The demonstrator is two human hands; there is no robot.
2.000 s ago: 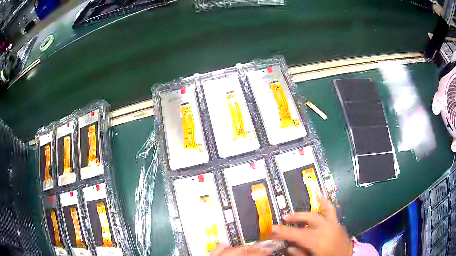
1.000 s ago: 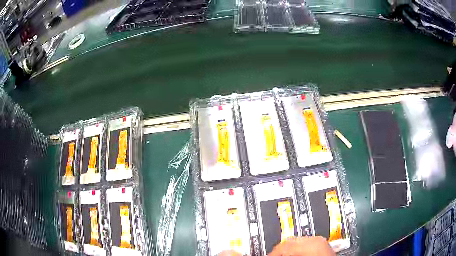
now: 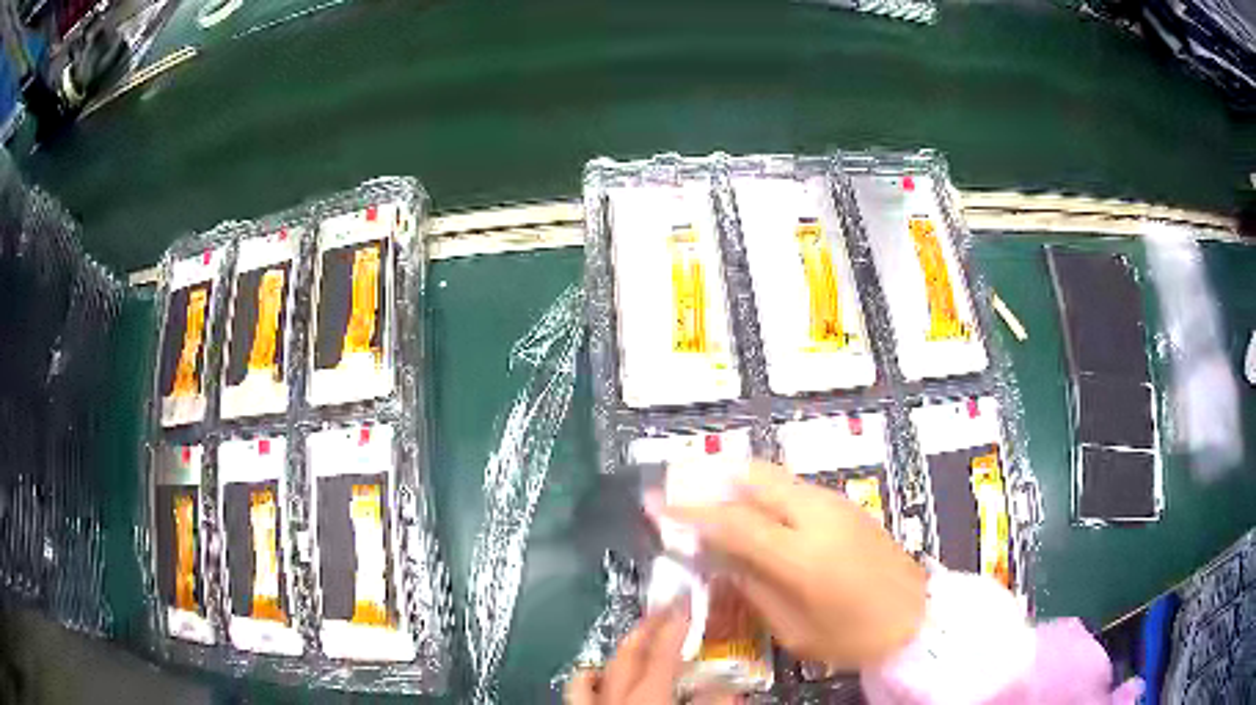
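Observation:
The clear blister tray [image 3: 598, 296] in the middle holds display modules with orange flex cables. Its top row of modules has bare white or silver backs. A dark blurred black backing sheet [image 3: 613, 512] hangs over the tray's left edge, by the lower-left pocket. My right hand [image 3: 820, 565] reaches over the lower row with its fingertips closed on the sheet's right edge. My left hand [image 3: 641, 668] is at the bottom edge, partly cut off, its fingers by a blurred white piece [image 3: 678, 585]; its grip is unclear. The lower-right module [image 3: 960, 512] carries a black sheet.
Another blister tray [image 3: 413, 296] with black-backed modules lies at left. Crumpled clear film [image 3: 530, 441] lies between the trays. At right are a small tan strip [image 3: 1010, 317], a dark sticker sheet [image 3: 1109, 351] and pale plastic film [image 3: 1196, 365]. The green conveyor [image 3: 524, 103] runs behind.
Both hands have come up further into view, over the tray's lower-left part. The black sheet now shows at my right fingertips. The camera view has shifted, so the sticker sheet sits further right.

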